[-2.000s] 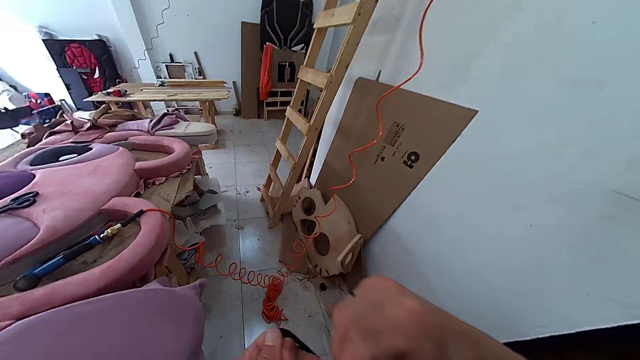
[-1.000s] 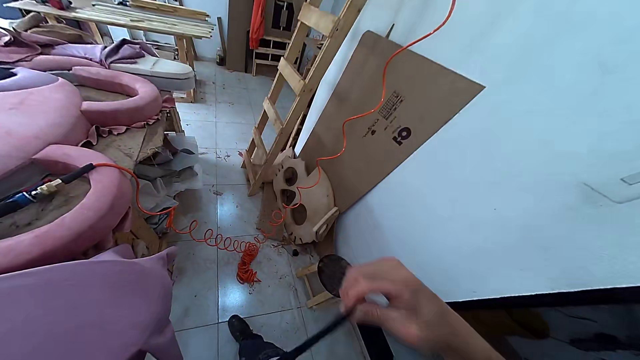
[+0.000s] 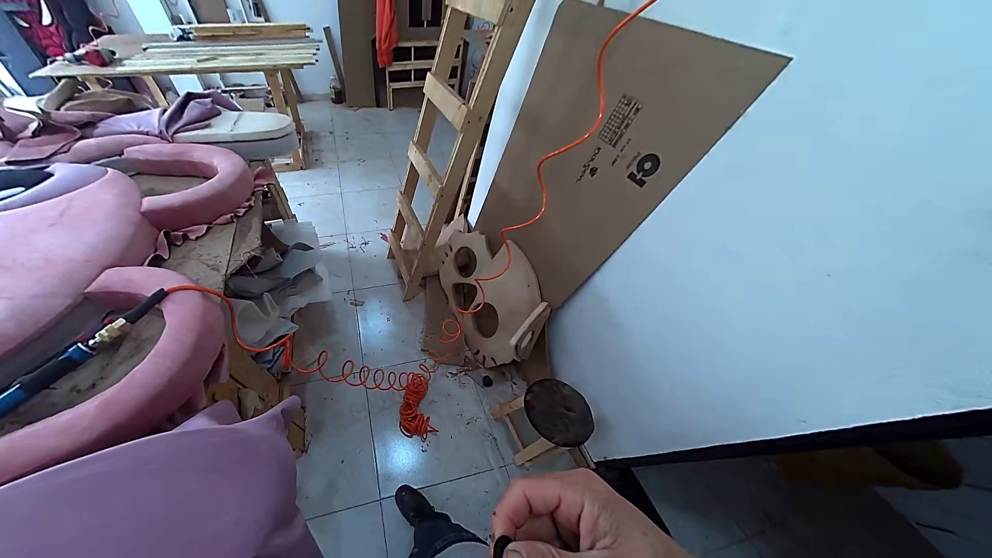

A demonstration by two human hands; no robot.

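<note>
My right hand [image 3: 570, 515] is at the bottom of the view, its fingers closed on a small end of something black [image 3: 502, 545]; what it belongs to is cut off by the frame edge. My left hand is out of view. Just above the right hand stands a stool with a dark round seat [image 3: 559, 413]. To the left, a pink padded ring-shaped piece [image 3: 178, 364] and a mauve upholstered piece [image 3: 178, 496] lie near a blue air tool [image 3: 46, 378] joined to an orange coiled air hose [image 3: 372, 378].
A wooden ladder [image 3: 444, 101] and a large cardboard sheet [image 3: 604, 139] lean at the wall. A cut wooden panel with holes [image 3: 504, 306] stands at the ladder's foot. Wooden strips lie on a far table [image 3: 170, 68]. My shoe [image 3: 414, 504] is on the tiled floor.
My left hand, seen two seconds ago at the bottom, is out of view. The right hand has moved down from beside the stool. The dark strap-like thing stretching from it no longer shows at length.
</note>
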